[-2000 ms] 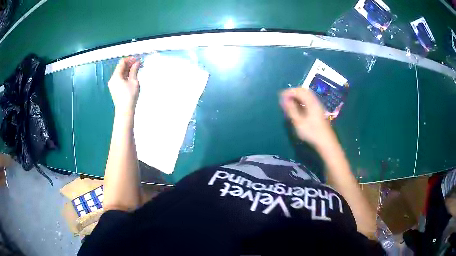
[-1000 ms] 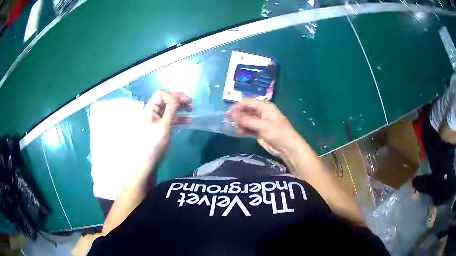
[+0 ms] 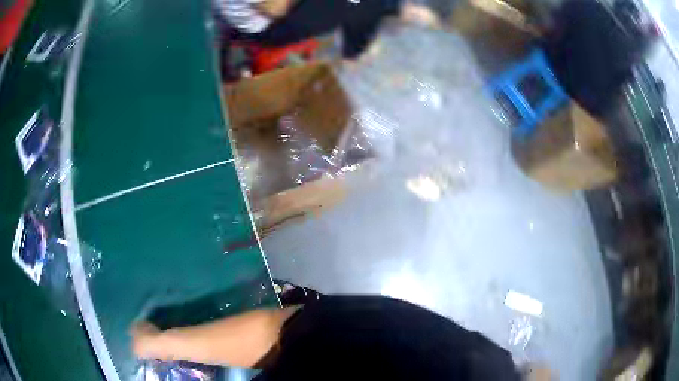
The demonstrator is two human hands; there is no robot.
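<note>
The view is turned to the right and blurred. My right hand point(image 3: 152, 342) is low at the left, over the green bench point(image 3: 156, 253). A dark, shiny printed box point(image 3: 175, 371) shows just below it, cut off by the bottom edge. Whether the fingers grip it cannot be told. My left hand is out of the picture. Beyond the pale rail point(image 3: 67, 178), boxes with shiny film lie on the far green strip, one nearer point(image 3: 31, 249) and one farther point(image 3: 34, 141).
A brown open carton point(image 3: 287, 97) with crumpled clear film stands against the bench edge. A blue stool point(image 3: 528, 93) and another carton point(image 3: 569, 149) are on the grey floor point(image 3: 454, 238). A person's dark sleeve point(image 3: 313, 22) shows at the top.
The view has swung right, bringing the floor and stool in. My left hand, the white sheet and the black bag have left the picture. The clear film between my hands no longer shows.
</note>
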